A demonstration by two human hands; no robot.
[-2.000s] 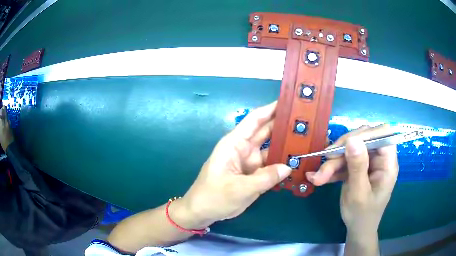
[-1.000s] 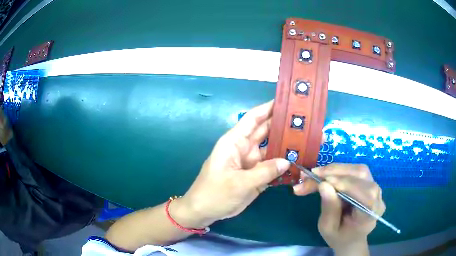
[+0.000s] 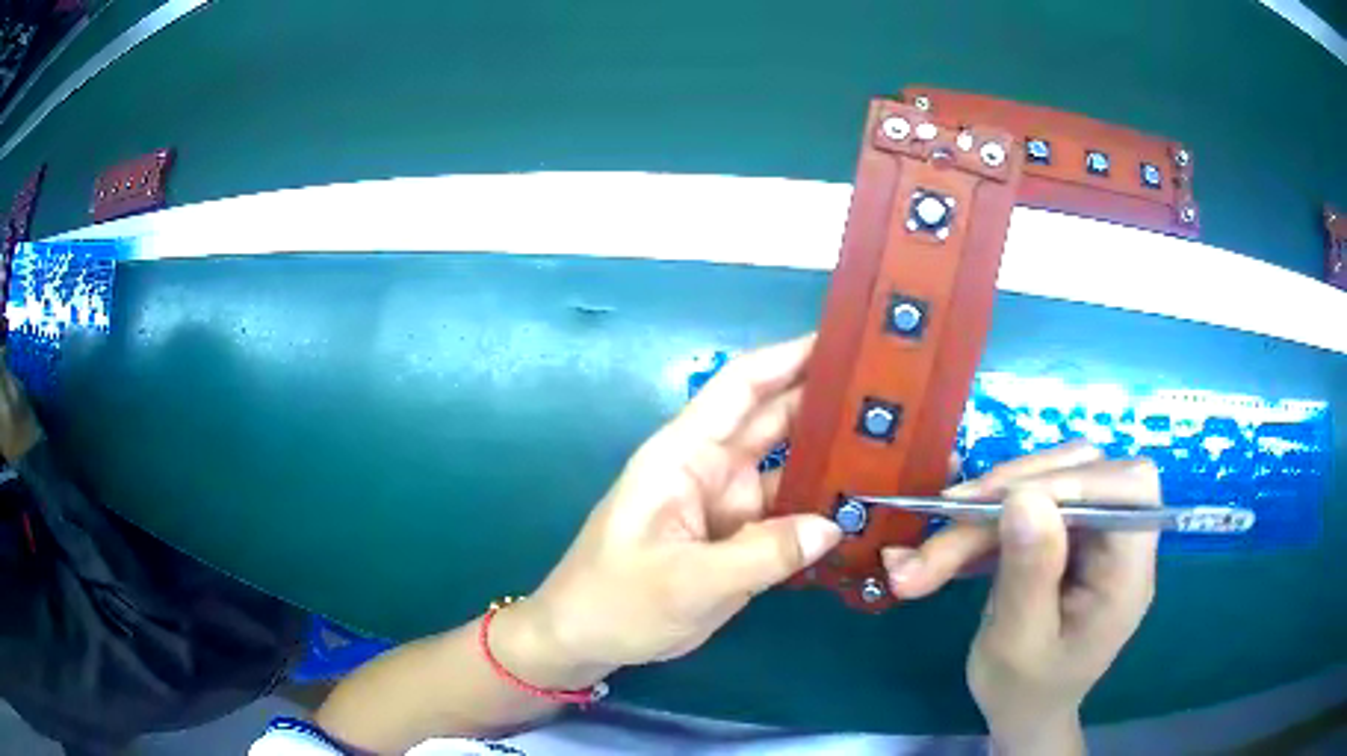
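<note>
A reddish-brown assembly fixture (image 3: 885,369) is held upright in my left hand (image 3: 665,510), with my thumb at its lower left edge. It bears several small round components in a row; the lowest component (image 3: 851,516) lies beside my thumb. My right hand (image 3: 1056,576) holds silver fine-point tweezers (image 3: 1093,516) like a pen. Their tip is at the lowest component; whether anything is in the tip is too small to tell. A fingertip of my right hand is at the fixture's lower right edge. A shiny blue ring sheet (image 3: 1226,458) lies behind and beyond my right hand.
A second fixture (image 3: 1130,152) lies on the green conveyor belt (image 3: 517,89), partly behind the held one. A white strip (image 3: 517,211) borders the belt. More fixtures show at far left (image 3: 133,183) and right edge. A person's dark sleeve (image 3: 104,547) is at left.
The tweezers swung from slanting down right to nearly level, their tip staying by the lowest component. The held fixture sits slightly lower and tilts more. The belt fixture shows further right.
</note>
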